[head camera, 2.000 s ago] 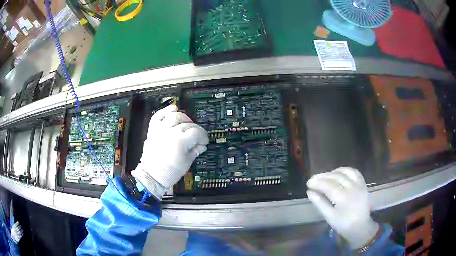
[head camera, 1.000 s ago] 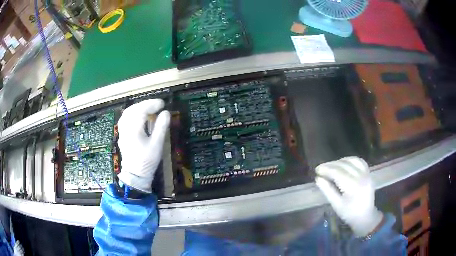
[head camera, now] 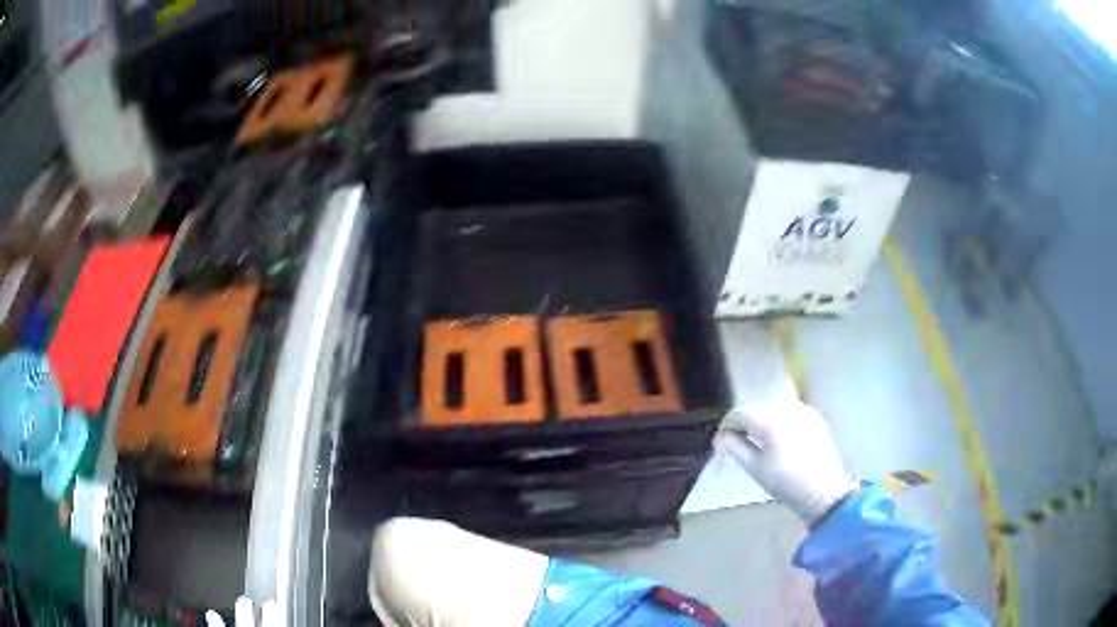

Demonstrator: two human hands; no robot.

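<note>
A large black tote (head camera: pixel 539 441) stands in front of me. Two orange-brown pallet covers lie side by side in its near part, a left one (head camera: pixel 480 371) and a right one (head camera: pixel 613 364), each with two dark slots. My right hand (head camera: pixel 779 456), in a white glove, is at the tote's near right corner; blur hides whether it grips the rim. Of my left hand (head camera: pixel 249 615) only white-gloved fingertips show at the bottom edge, beside the conveyor rail. The rest is cut off, so its hold cannot be told.
The conveyor's metal rail (head camera: pixel 306 392) runs along the tote's left. Another orange-brown cover (head camera: pixel 186 374) lies on the line. The red sheet (head camera: pixel 104 316) and blue fan (head camera: pixel 31 410) are at the far left. A white AGV-marked cart panel (head camera: pixel 815 233) stands beyond the tote, right.
The view has swung right, from the circuit boards to the tote. My right hand is now by the tote's corner. My left hand has left the board area and is mostly out of the picture.
</note>
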